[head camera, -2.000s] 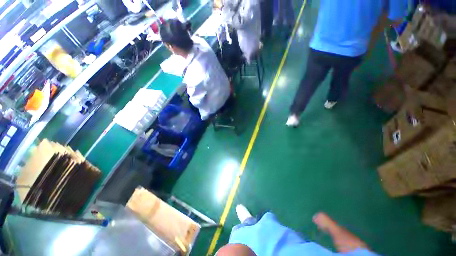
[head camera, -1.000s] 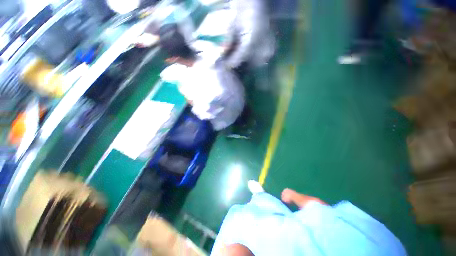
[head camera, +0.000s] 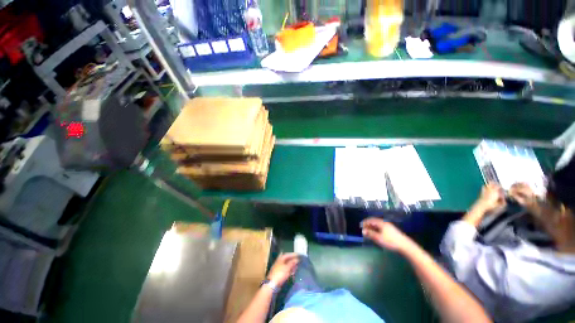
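White product boxes stand in two close groups on the green bench, a left group (head camera: 360, 173) and a right group (head camera: 410, 175). My right hand (head camera: 383, 233) is in front of the bench edge, below the boxes and not touching them, with nothing seen in it. My left hand (head camera: 284, 268) is low near my body, beside the cardboard by the scale. Its fingers are blurred and I cannot tell if it holds anything. A stack of flat cardboard sheets (head camera: 220, 126) lies on the bench at the left.
A metal-topped scale (head camera: 186, 277) stands lower left, with its red-digit display (head camera: 74, 130) above. A seated person (head camera: 504, 271) at the right handles more white boxes (head camera: 512, 165). A blue bin (head camera: 339, 238) is under the bench. The shelf holds a blue rack (head camera: 214, 50) and an orange item (head camera: 296, 36).
The view has turned left from the aisle to face the bench. The cardboard stack and white boxes are now ahead, and both my hands show in front of my body.
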